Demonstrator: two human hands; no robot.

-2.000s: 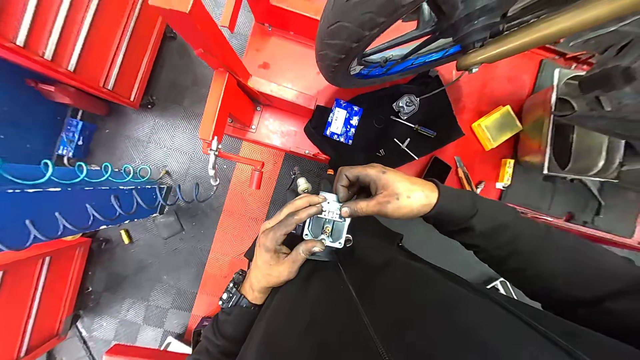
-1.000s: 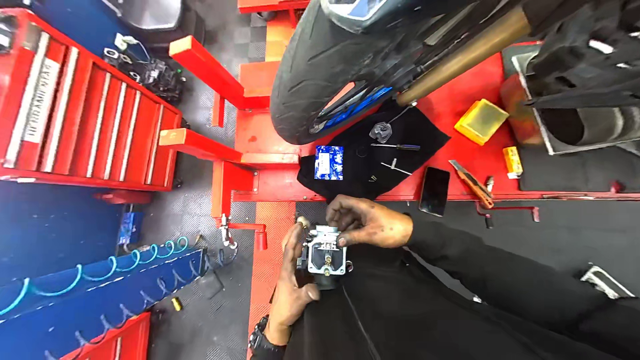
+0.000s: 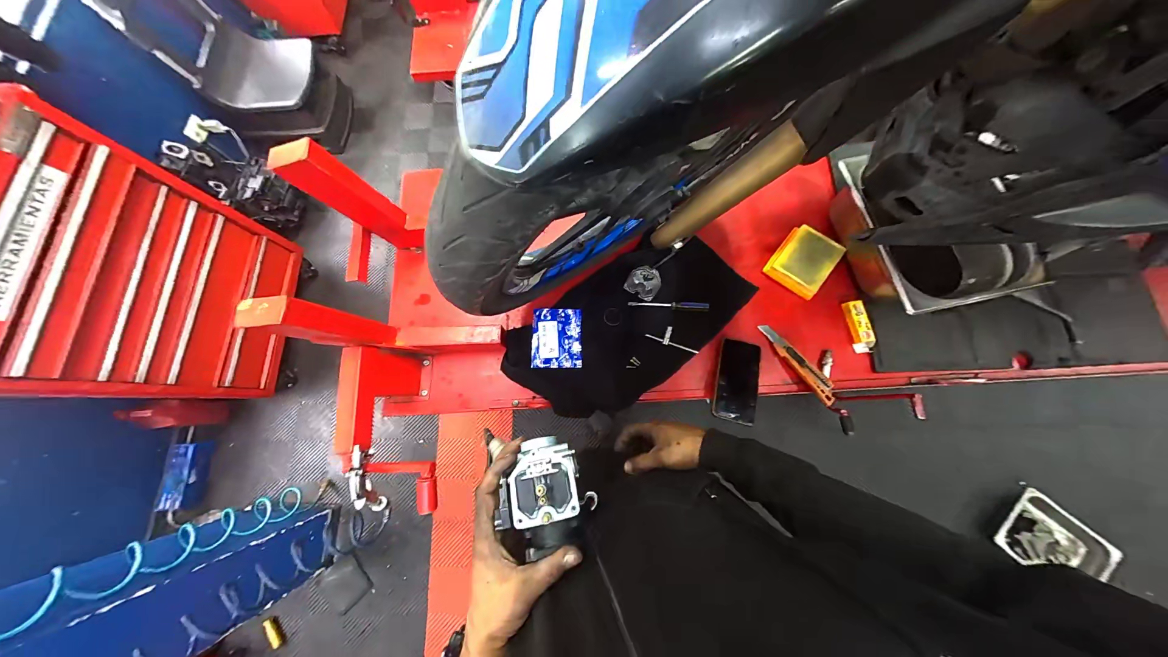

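My left hand (image 3: pixel 502 575) holds a carburetor (image 3: pixel 545 488) with its underside facing up, so brass jets show in its open float chamber area. My right hand (image 3: pixel 666 445) is off to the right of it, fingers bent, near the black cloth's lower edge; whether its fingertips hold something small cannot be told. On the black cloth (image 3: pixel 584 391) lie a blue and white packet (image 3: pixel 557 338), a screwdriver (image 3: pixel 691 306), a T-shaped metal tool (image 3: pixel 669 340), small screws or pins (image 3: pixel 633 362) and a grey metal part, likely the float bowl (image 3: pixel 643 283).
A motorcycle's front tyre (image 3: pixel 465 246) stands above the red lift platform (image 3: pixel 456 374). Right of the cloth are a phone (image 3: pixel 736 381), a utility knife (image 3: pixel 798 365), a yellow square container (image 3: pixel 804 262), a small yellow box (image 3: pixel 859 326) and a metal tray (image 3: pixel 949 297). A red tool cabinet (image 3: pixel 137 265) stands left.
My right hand has moved away from the carburetor, to the right. My left hand still holds the carburetor. The view has shifted, showing more of the motorcycle's front fender.
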